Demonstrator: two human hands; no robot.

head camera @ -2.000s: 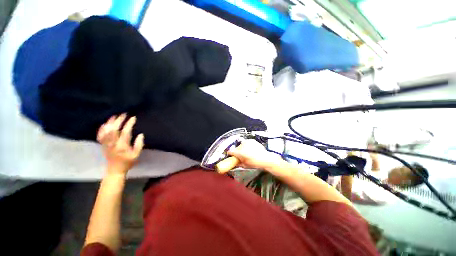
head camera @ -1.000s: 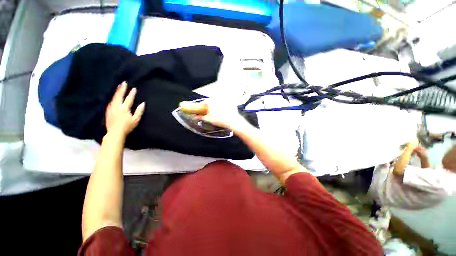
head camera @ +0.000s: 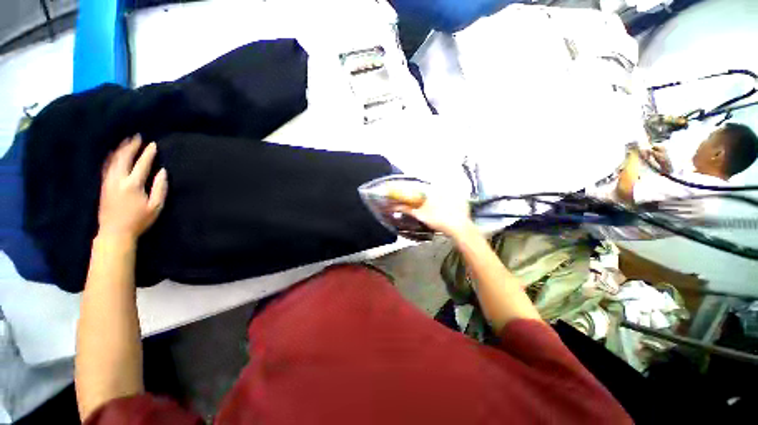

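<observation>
Black trousers (head camera: pixel 266 199) lie over a dark blue padded board (head camera: pixel 12 207), whose rounded end shows at the left. One leg lies towards me and the other is spread to the upper right. My left hand (head camera: pixel 131 189) rests on the upper part of the near leg, fingers apart. My right hand (head camera: pixel 442 207) grips the tan handle of the steam iron (head camera: pixel 389 196). The iron is at the right end of the near leg, its tip pointing left.
A white padded table (head camera: pixel 199 25) lies under the work. A silver-framed plate (head camera: pixel 366 62) is on it. A bright blue arm (head camera: pixel 100 50) stands at upper left. Black hoses (head camera: pixel 582 206) run right from the iron. Another person (head camera: pixel 706 166) is at right. Cloth (head camera: pixel 540 266) is piled below.
The iron and my right hand have moved right, from the middle of the near leg to its end. The camera view has shifted. My left hand stays on the trousers.
</observation>
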